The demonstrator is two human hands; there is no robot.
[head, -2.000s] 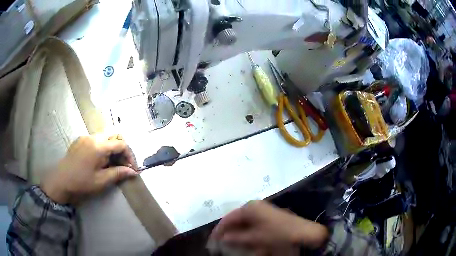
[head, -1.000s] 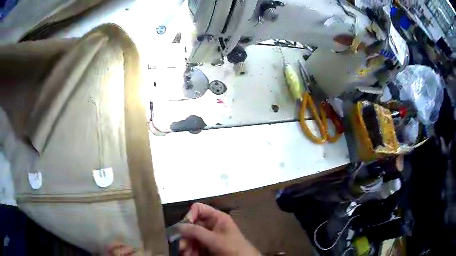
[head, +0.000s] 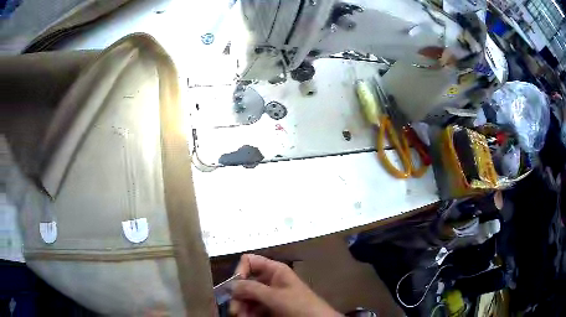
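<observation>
The pale beige garment (head: 93, 186) lies wrong side up on the left of the machine table and hangs over its front edge. Its darker brown edge band (head: 184, 198) runs down its right side. Two white rounded tabs (head: 135, 230) sit above a golden-brown overlocked seam (head: 105, 254). My right hand (head: 276, 290) is below the table's front edge, closed on a small tool, seemingly thread snips (head: 226, 283), with the metal tip beside the band. My left hand (head: 154, 313) is only a blurred sliver at the bottom edge; its grip is hidden.
The white machine head (head: 372, 31) stands over the bed. Orange-handled shears (head: 392, 158), red-handled scissors (head: 417, 148) and a pale yellow-green-handled tool (head: 367, 102) lie right of the needle area. A yellow-taped box (head: 475, 161) is further right. A dark flat piece (head: 242, 156) lies on the bed.
The garment has swung down and spread flat, showing its tabs and seam. My left hand has dropped from the band to the bottom edge. My right hand has moved left beside the band.
</observation>
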